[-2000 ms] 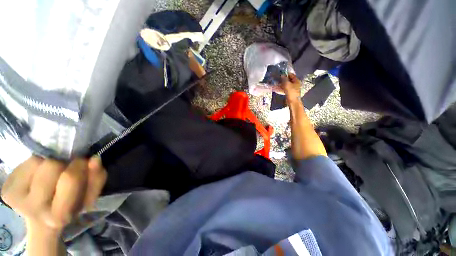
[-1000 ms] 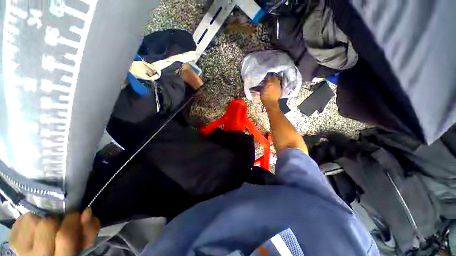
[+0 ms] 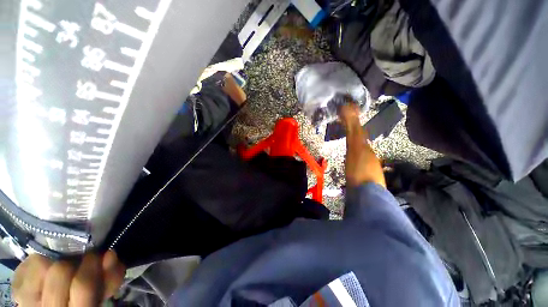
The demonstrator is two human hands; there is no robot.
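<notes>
My left hand [image 3: 69,277] is at the lower left by the table edge, fingers curled closed on the end of a dark zipper. The zipper [image 3: 174,178] runs as a thin line of pale teeth from my fingers up and right across dark cloth. My right hand [image 3: 348,117] reaches down to a crinkled whitish plastic bag [image 3: 330,87] above the speckled floor. Its fingertips are blurred and partly hidden at the bag's near side, so what they hold cannot be told.
The measuring-marked table edge [image 3: 78,120] fills the left. A red plastic frame [image 3: 283,141] stands in the centre. Dark flat pieces [image 3: 384,120] lie right of the bag. Grey garments [image 3: 474,228] are heaped at lower right, and grey cloth [image 3: 493,66] hangs at upper right.
My left hand moved down from its earliest position, keeping its hold at the zipper end. My right hand reached further into the bag, then shifted slightly right and down. The view shifted over the table edge.
</notes>
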